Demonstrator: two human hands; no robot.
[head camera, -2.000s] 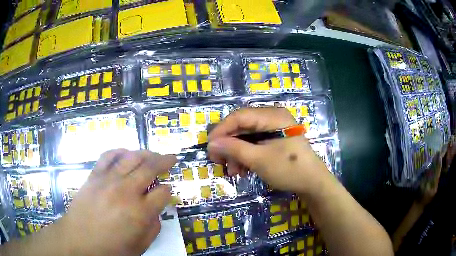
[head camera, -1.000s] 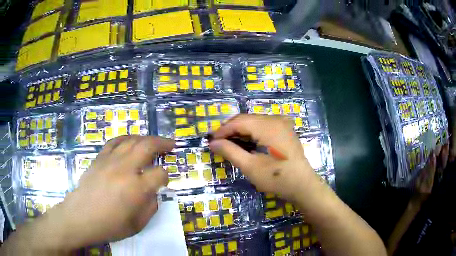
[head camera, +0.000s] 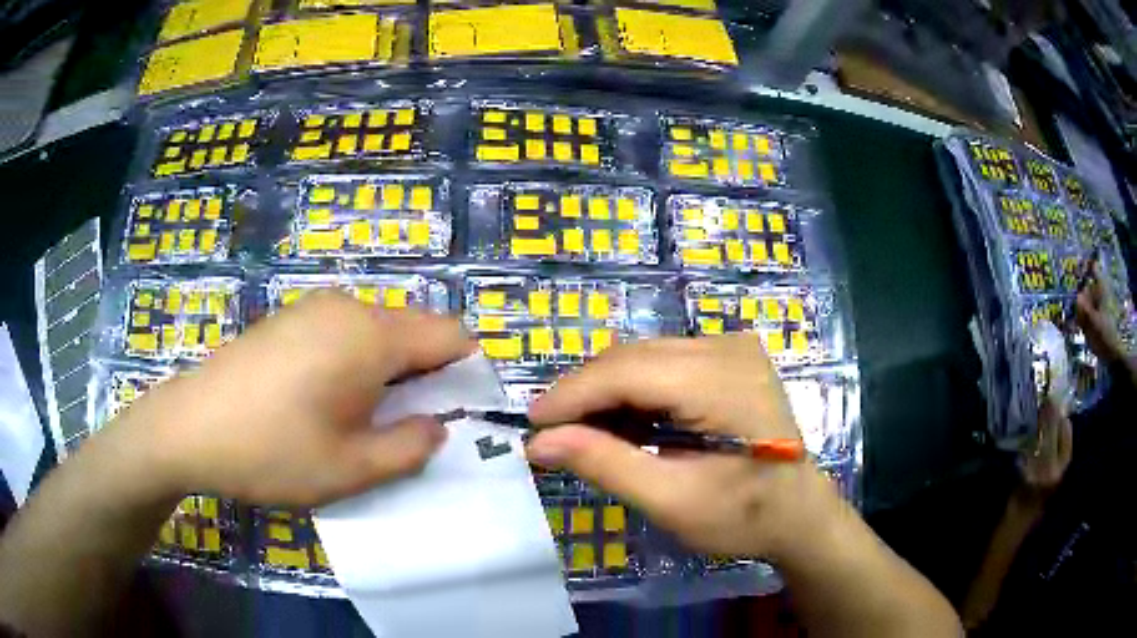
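Note:
My left hand (head camera: 312, 399) holds the white release liner sheet (head camera: 449, 548) at its upper end, over the front part of the clear blister tray (head camera: 256, 224). A small dark L-shaped adhesive pad (head camera: 494, 445) lies on the liner. My right hand (head camera: 673, 436) holds the black tweezers (head camera: 698, 438) with an orange-red rear end, like a pen. The tips reach the liner beside my left fingertips, at a small dark mark. Whether they grip a piece cannot be told. Circuit boards (head camera: 582, 223) with yellow pads sit in the tray pockets.
Yellow-faced parts (head camera: 496, 30) lie in trays at the back. A spare adhesive sheet (head camera: 75, 327) and a white paper (head camera: 15, 411) lie at the left on the dark green bench (head camera: 892, 324). At the right, another person's hands (head camera: 1047, 445) are at a stack of trays (head camera: 1016, 287).
The liner has come up from under my left hand and lies higher over the tray. The tweezers have moved from a board to the liner. The view has shifted, showing more bench at left.

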